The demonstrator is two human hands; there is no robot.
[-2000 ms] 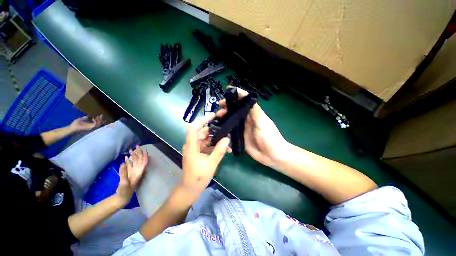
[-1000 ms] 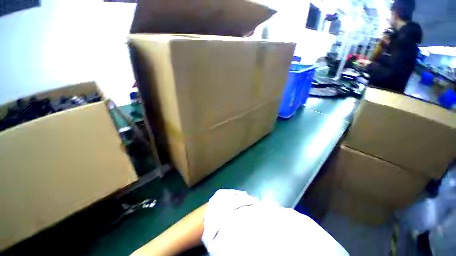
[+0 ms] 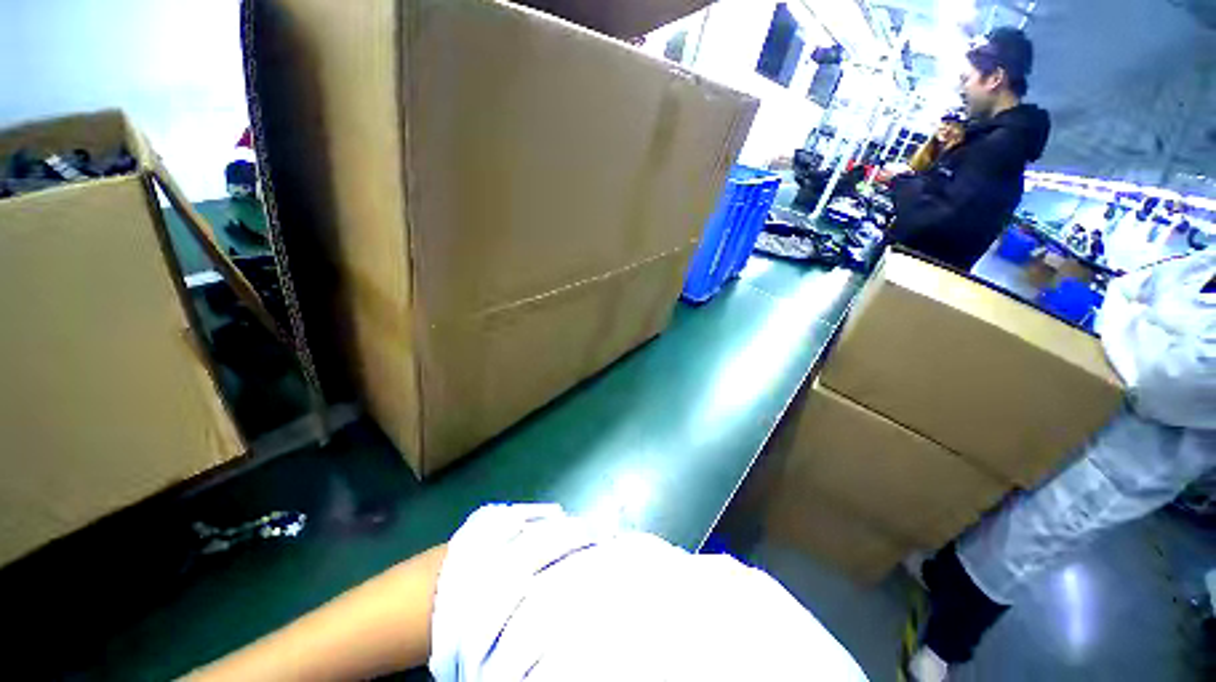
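Neither of my hands is in the frame. Only my right forearm and pale sleeve show at the bottom, and the forearm runs off the lower left edge. A tan carton point(image 3: 94, 360) stands at the left with black parts point(image 3: 64, 167) at its open top. A large tan carton point(image 3: 534, 240) stands upright on the green bench point(image 3: 534, 493). A silvery-white beaded strap point(image 3: 254, 528) lies near the left carton's foot.
A blue crate point(image 3: 731, 237) stands behind the large carton, with dark items beyond it. Two brown cartons point(image 3: 967, 360) are stacked right of the bench edge. A person in black point(image 3: 980, 173) stands behind them. Another person in pale clothes point(image 3: 1114, 466) is at the right edge.
The view has swung from my hands and the black parts towards the right along the bench. Both hands have left the picture. A person in pale clothes now shows more fully at the right.
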